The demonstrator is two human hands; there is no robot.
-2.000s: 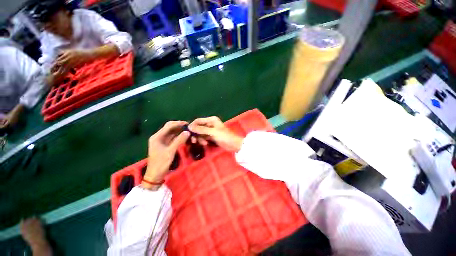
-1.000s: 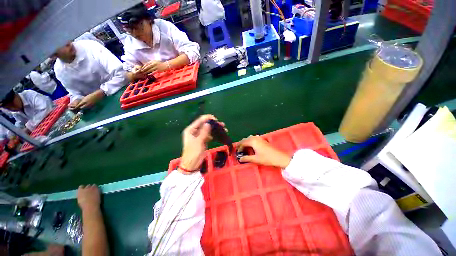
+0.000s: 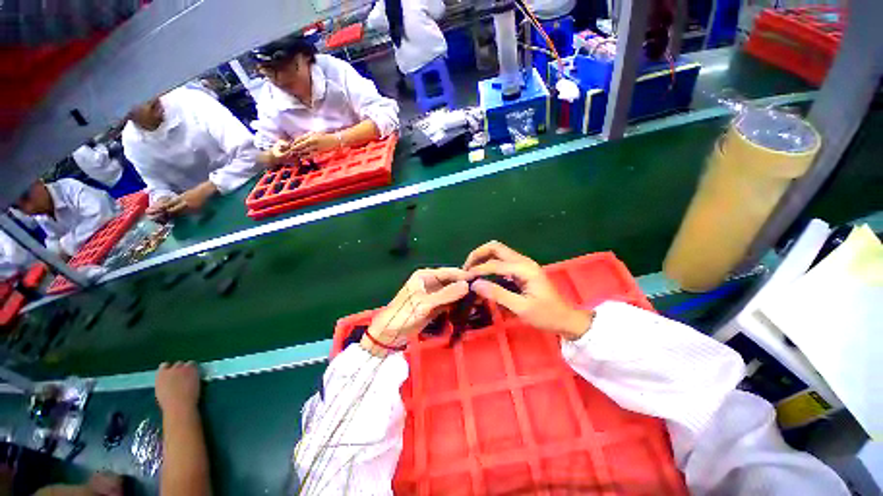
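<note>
A red compartment tray (image 3: 474,417) lies in front of me at the belt's near edge. My left hand (image 3: 419,308) and my right hand (image 3: 520,291) meet over its back row, fingertips close together. Both hold a black strapped piece (image 3: 467,312) between them; part of it hangs down over the tray. The fingers hide much of its shape. Black pieces lie in some back-row pockets, partly covered by my hands. The nearer pockets show no black pieces.
A green conveyor (image 3: 319,262) carries scattered black pieces beyond the tray. A tan roll (image 3: 741,199) stands upright at the right, near papers (image 3: 833,300). Another person's forearm (image 3: 182,426) rests at the left edge. Across the belt, people in white work at red trays (image 3: 324,174).
My left hand has lowered the raised black piece and moved right to meet my right hand. My right hand has lifted from its pocket onto the piece. The view has shifted slightly.
</note>
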